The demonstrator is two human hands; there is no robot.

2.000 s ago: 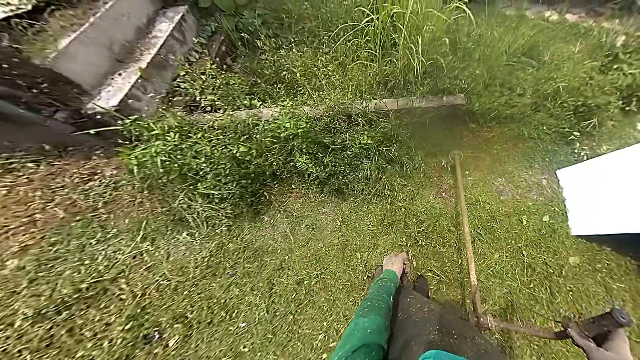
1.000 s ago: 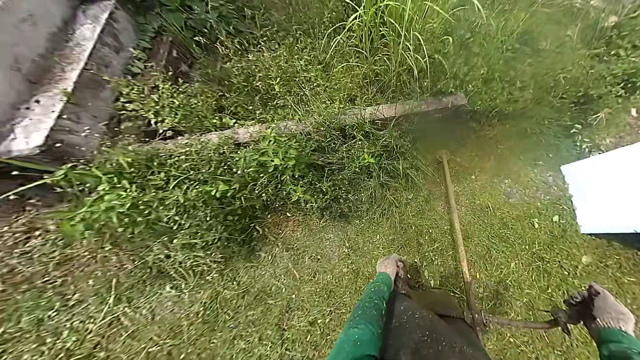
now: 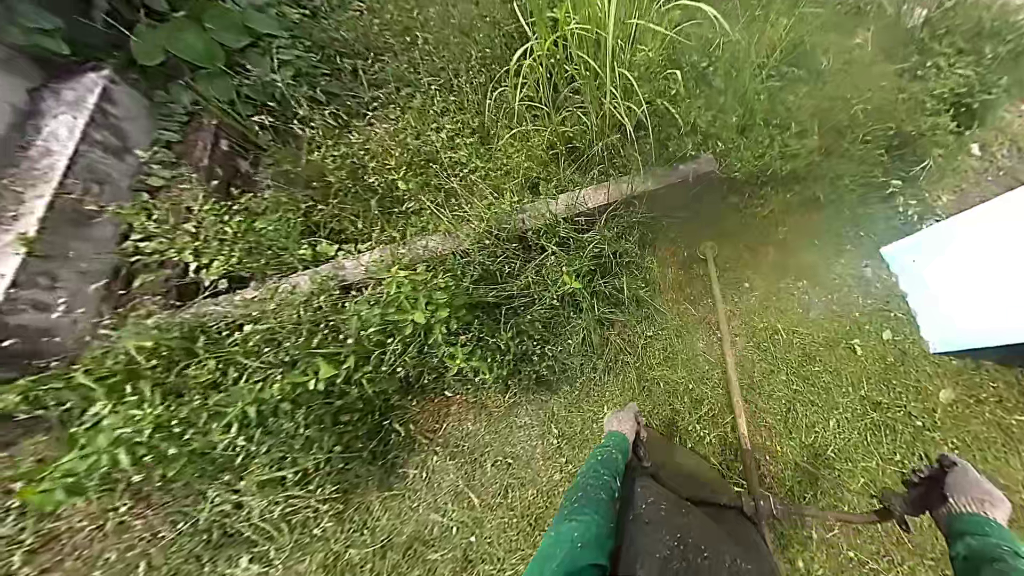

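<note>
A string trimmer's long shaft [image 3: 732, 372] runs from the bottom edge up to its head [image 3: 707, 250], which is at the ground by the weeds, amid a blurred haze. My right hand [image 3: 972, 492], gloved in grey, is closed on the trimmer's right handle grip [image 3: 920, 492], at the end of a curved bar. Also gloved, my left hand [image 3: 626, 422] is closed at the upper edge of a dark apron [image 3: 688, 520]; the left grip is mostly hidden there. Cut clippings dot my green sleeves [image 3: 588, 500] and the apron.
A narrow concrete curb [image 3: 576, 200] crosses the overgrown weeds [image 3: 416, 320]. At the left stand concrete steps or blocks [image 3: 72, 200]. A white panel [image 3: 964, 272] lies at the right. Tall grass [image 3: 608, 72] grows behind the curb, and short cut grass [image 3: 496, 488] covers the near ground.
The trimmer head stays near the curb's right end, with its haze still around it. Both hands keep their hold. The view has shifted somewhat.
</note>
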